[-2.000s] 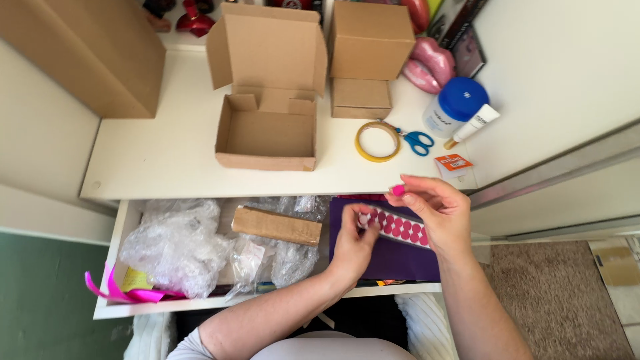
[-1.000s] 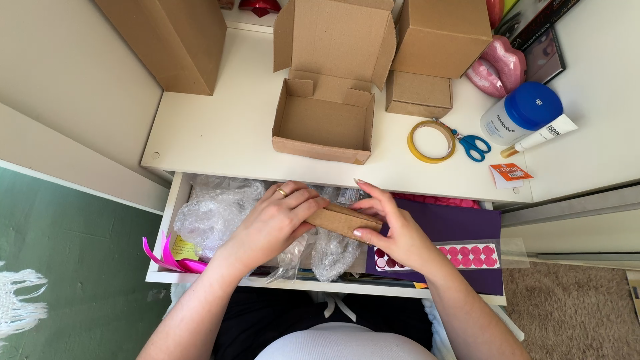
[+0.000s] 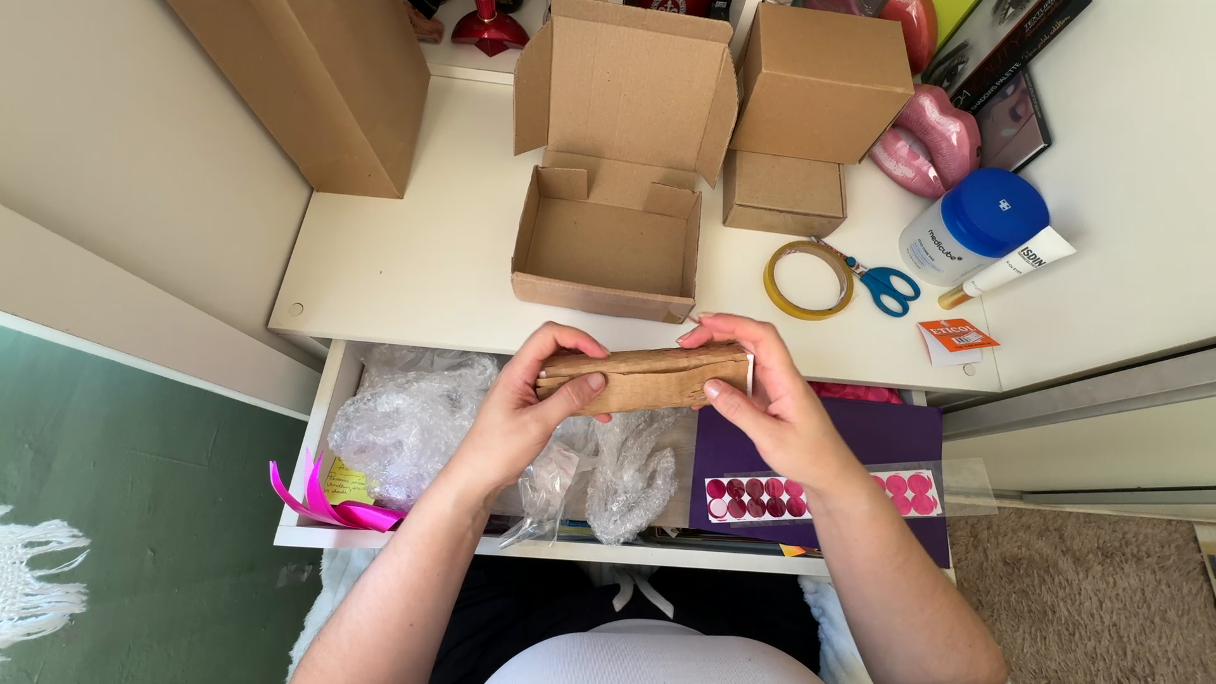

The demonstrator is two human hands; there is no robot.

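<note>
A narrow parcel wrapped in brown paper (image 3: 646,380) is held level above the open drawer, its left end in my left hand (image 3: 541,389) and its right end in my right hand (image 3: 760,399). Both thumbs press on its near face, and a white edge shows at its right end. Just beyond it, an open cardboard box (image 3: 608,237) stands on the white shelf with its lid raised; no contents show inside. Below my right hand, a sheet of round pink stickers (image 3: 760,499) lies on a purple folder (image 3: 902,432), partly hidden by my forearm.
Bubble wrap (image 3: 408,418) and magenta strips (image 3: 332,508) fill the drawer's left part. On the shelf are a roll of yellow tape (image 3: 807,280), blue-handled scissors (image 3: 888,290), a blue-lidded jar (image 3: 974,228), a white tube (image 3: 1016,266) and closed cardboard boxes (image 3: 822,81).
Two seconds ago my hands were at the sticker sheet, with something small and pink in the right one, and the parcel lay in the drawer. Now both hands hold the parcel. The view has shifted.
</note>
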